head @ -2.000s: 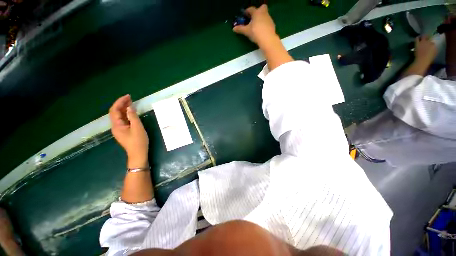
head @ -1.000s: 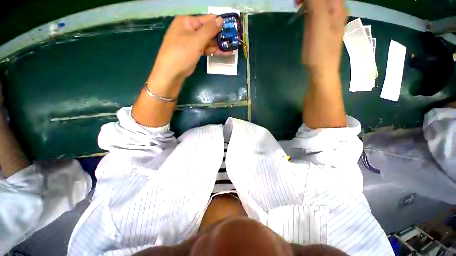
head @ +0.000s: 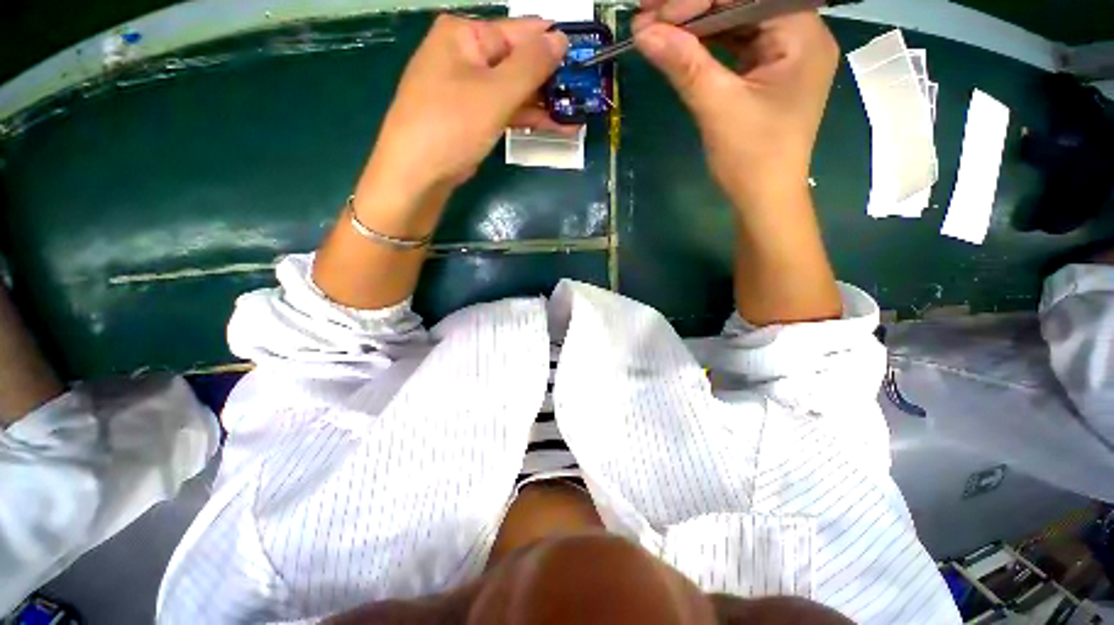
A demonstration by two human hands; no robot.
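Observation:
My left hand holds a small black watch housing with a blue board showing inside, at the top centre of the view. My right hand grips slim grey tweezers. Their thin tip reaches left over the upper part of the blue board; whether it touches cannot be told. A white sticker sheet lies on the green bench beneath the housing, mostly covered by my left hand and the housing.
A fan of white strips lies right of my right hand, with a single white strip beyond it. A black heap is at the far right. The pale edge rail runs behind. Other people's white sleeves show at both sides.
Two seconds ago my right hand reached onto the green belt. One second ago my left hand held the housing. Now the tweezers in my right hand are over the board.

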